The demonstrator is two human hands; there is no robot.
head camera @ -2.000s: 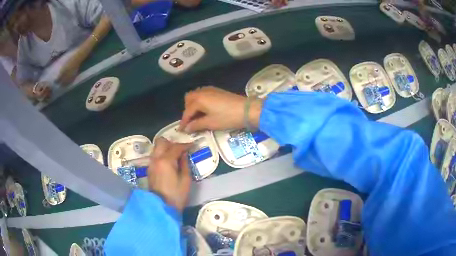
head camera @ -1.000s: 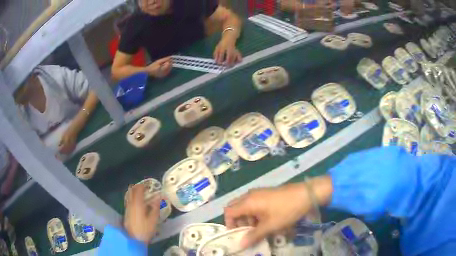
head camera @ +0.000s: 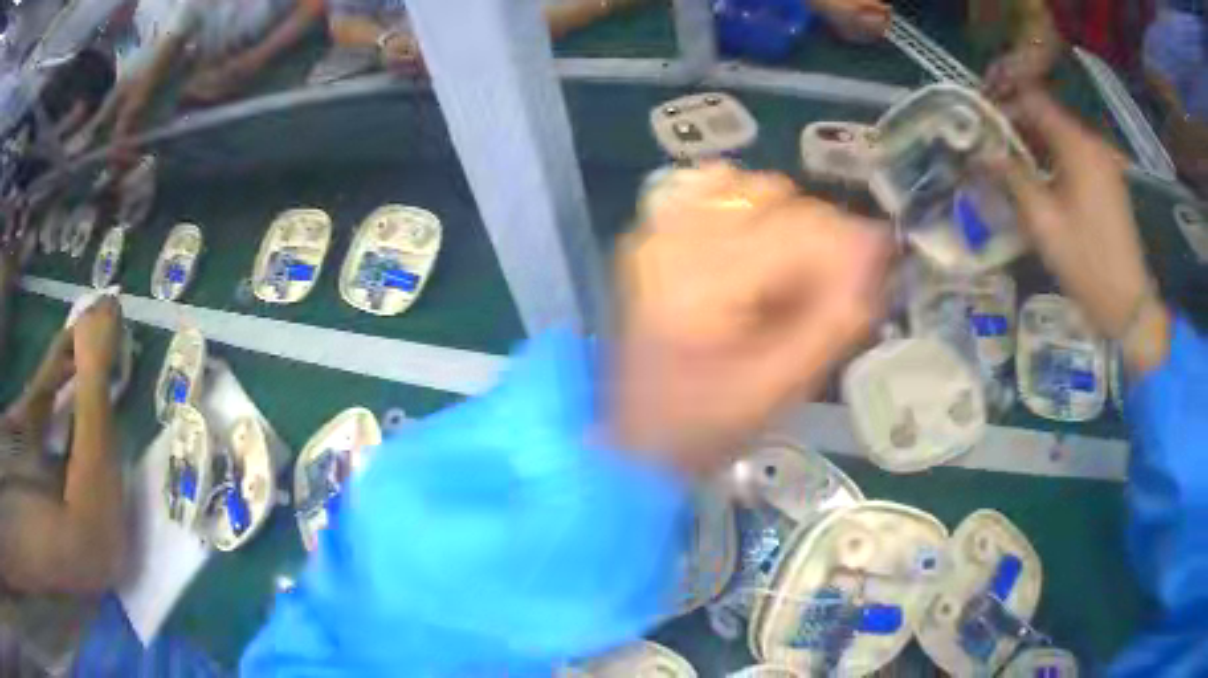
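My left hand (head camera: 755, 305) is large and blurred in the middle, raised over the line with its fingers curled; whether it holds something cannot be told. My right hand (head camera: 1080, 199) is at the upper right, its fingers at the right edge of a cream housing half (head camera: 921, 133), which it holds raised and tilted. A dark-blue battery (head camera: 971, 220) shows inside that shell. Below it, a cream shell part (head camera: 914, 404) with two greyish round marks lies across the pale rail. Open shells (head camera: 855, 543) with boards and blue batteries are piled nearest me.
A pale upright (head camera: 510, 146) stands left of my left hand. More open shells (head camera: 391, 258) line the green surface at left. A finished-face housing (head camera: 704, 125) lies beyond. A co-worker's arms (head camera: 93, 424) are at far left, by a white sheet (head camera: 166, 570). Other people are opposite.
The view has swung left. My right hand has risen from the near pile and now holds a shell. My left hand has come up close to the camera, away from the shell row.
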